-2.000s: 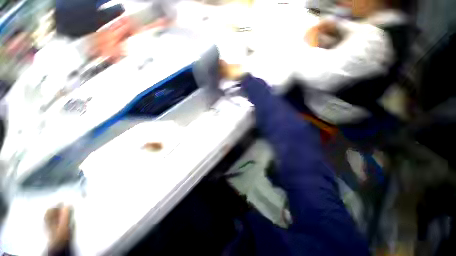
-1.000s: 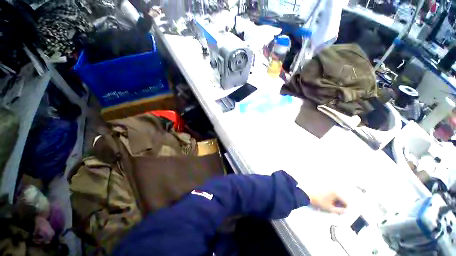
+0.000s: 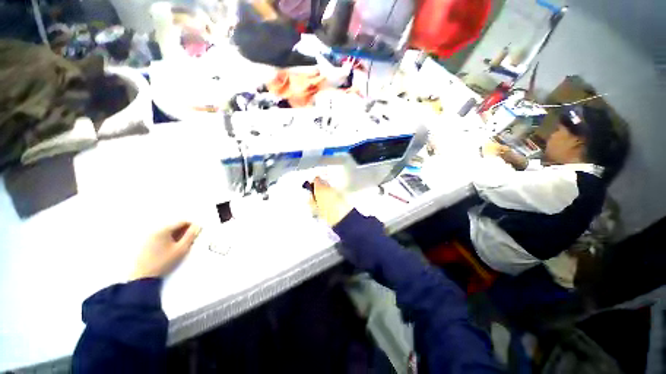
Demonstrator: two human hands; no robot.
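Observation:
A white sewing machine head point(image 3: 296, 155) with a blue band stands on the white table point(image 3: 270, 252). A small dark rectangular opening point(image 3: 224, 212) shows in the table surface left of the needle area point(image 3: 255, 186). My left hand point(image 3: 166, 247) is low over the table, left of the opening, with its fingers bent together; whether it holds something small is unclear. My right hand point(image 3: 327, 202) is in front of the machine head, closed around a small dark object point(image 3: 309, 187), mostly hidden by the fingers. A small, faint thing point(image 3: 219, 249) lies in front of the opening.
A brown garment pile point(image 3: 40, 102) and a flat dark panel point(image 3: 42, 186) lie at the left. Orange cloth point(image 3: 298, 86) is behind the machine. A phone-like dark item point(image 3: 413, 184) lies right of it. Another person point(image 3: 544, 197) sits at the right.
The view has swung right, from the blue crate and lap garments to the machine. My right hand now shows at the machine with a small dark object. My left hand remains near the opening.

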